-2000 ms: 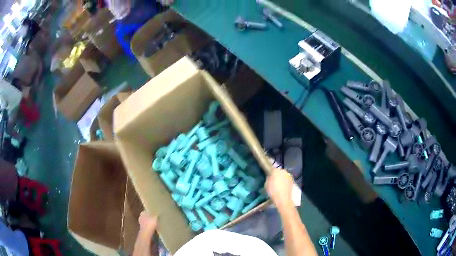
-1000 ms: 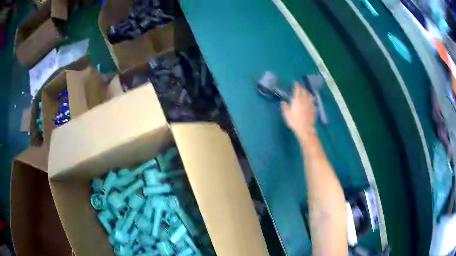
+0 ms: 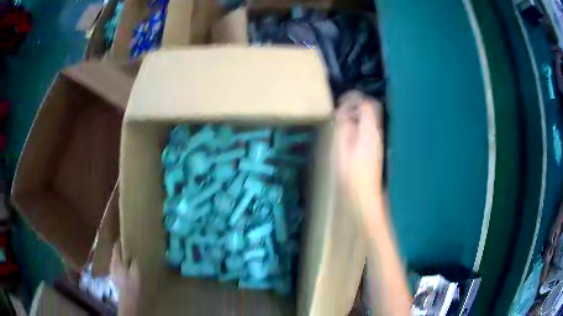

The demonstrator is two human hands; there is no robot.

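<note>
A large cardboard carton (image 3: pixel 228 83) stands in front of me, open, with many teal fan bodies (image 3: pixel 241 203) lying in it. My right hand (image 3: pixel 361 133) is blurred at the carton's upper right edge, just below a pile of dark grey fan bodies (image 3: pixel 346 46). Whether it holds anything is unclear. My left hand (image 3: pixel 125 281) is small and blurred low on the carton's left side, and its grip cannot be made out.
The green bench (image 3: pixel 438 142) runs along the right. A silver and black screw feeder (image 3: pixel 441 296) sits on it at the bottom. Another open carton (image 3: pixel 74 160) stands at the left. A small carton with blue pieces (image 3: pixel 148 31) is at the upper left.
The view has turned and moved. My right hand has moved from the grey fans on the bench to the carton's edge. Those fans no longer show on the bench. My left hand has come back into view.
</note>
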